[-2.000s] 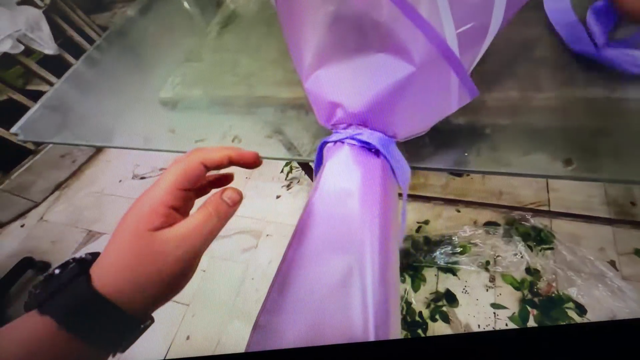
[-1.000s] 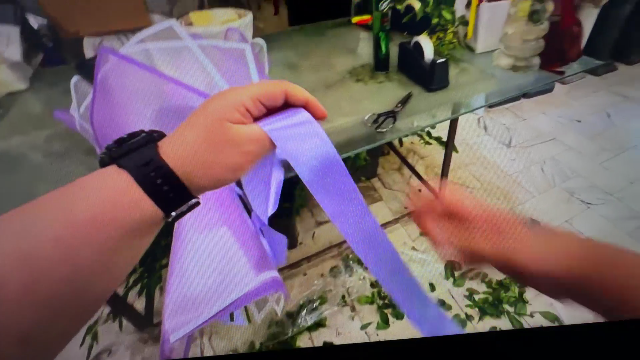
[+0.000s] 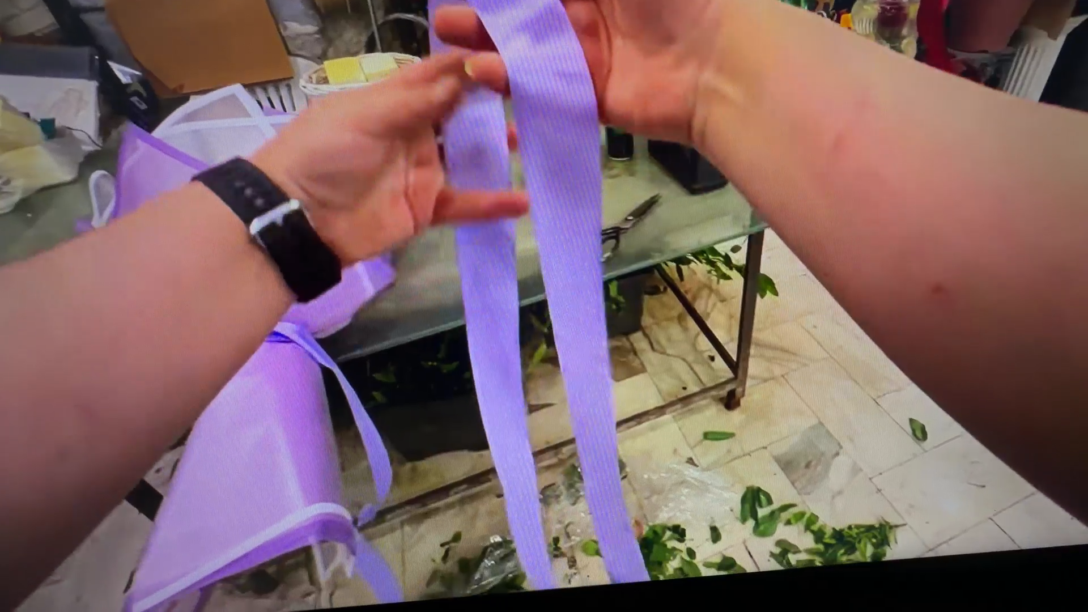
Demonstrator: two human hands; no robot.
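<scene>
A wide lavender ribbon (image 3: 561, 255) hangs in two long strips from my hands at the top centre. My right hand (image 3: 620, 64) holds the ribbon, its fingers behind and around it. My left hand (image 3: 391, 153), with a black strap at the wrist, is at the left strip, thumb and index finger at its upper part and another finger stretched across; how firmly it grips cannot be told. Left of the hands, a bouquet wrap of purple and white sheets (image 3: 255, 442) leans at the table edge, bound with a thin lavender ribbon (image 3: 353, 408). My left forearm hides part of it.
Scissors (image 3: 629, 223) lie on the glass table (image 3: 680, 242) beside a black tape dispenser (image 3: 688, 166). A basket with yellow blocks (image 3: 361, 72) and a cardboard piece (image 3: 200, 42) are at the back. Cut leaves (image 3: 833, 540) and clear plastic film (image 3: 680, 493) lie on the tiled floor.
My right hand has moved up from the lower right to the ribbon near my left hand. The ribbon, one strip from my left hand before, now hangs in two strips. The view has shifted.
</scene>
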